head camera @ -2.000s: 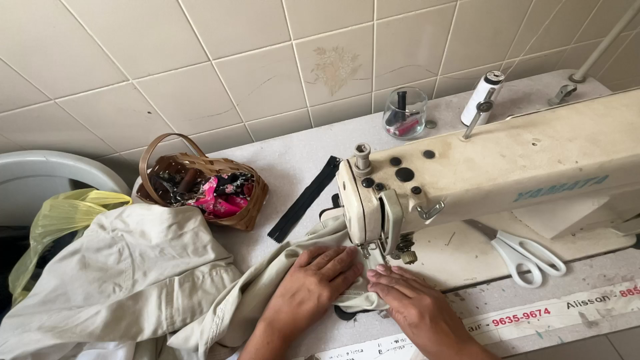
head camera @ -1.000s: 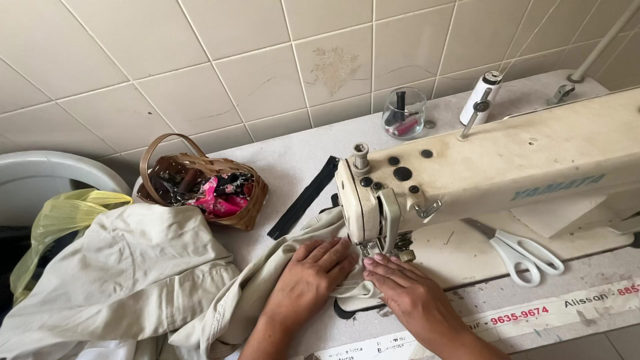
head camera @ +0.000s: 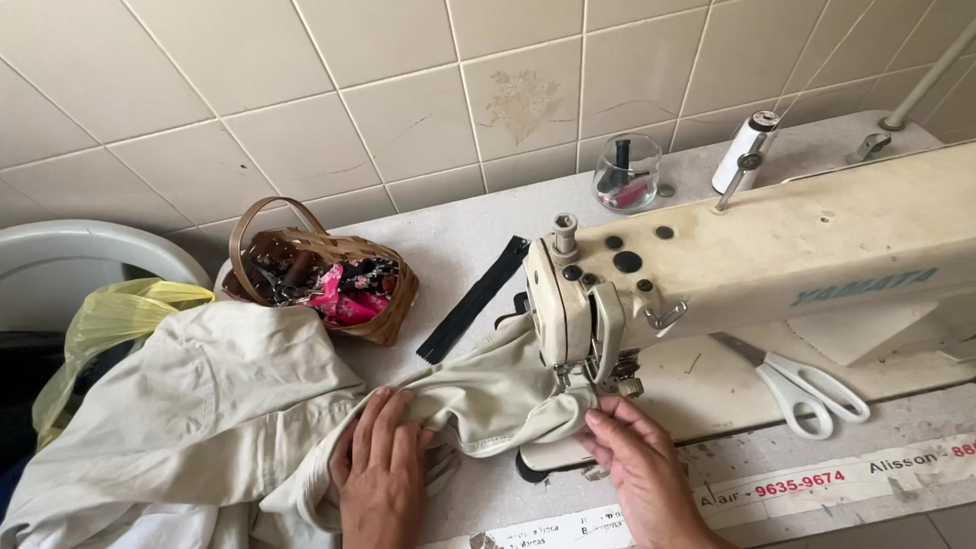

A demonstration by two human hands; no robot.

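A pale beige cloth garment (head camera: 229,404) spreads over the left of the table and runs under the needle area of a cream Yamata sewing machine (head camera: 732,236). My left hand (head camera: 385,465) grips a fold of the garment left of the machine, its fingers over the cloth and the thumb tucked behind. My right hand (head camera: 633,457) pinches the cloth's edge between thumb and fingers, just right of and below the presser foot (head camera: 568,375). The needle tip cannot be made out. A black zipper (head camera: 473,301) lies behind the garment, left of the machine head.
White-handled scissors (head camera: 812,393) lie on the machine bed at right. A wicker basket (head camera: 389,305) of fabric scraps stands behind the garment. A glass jar (head camera: 627,171) and a white thread cone (head camera: 743,156) stand at the back. A grey tub (head camera: 99,255) and yellow plastic bag (head camera: 114,320) are at left.
My left hand has moved left, away from the needle area. My right hand has moved slightly down and now pinches the cloth's edge. More of the cloth by the presser foot shows.
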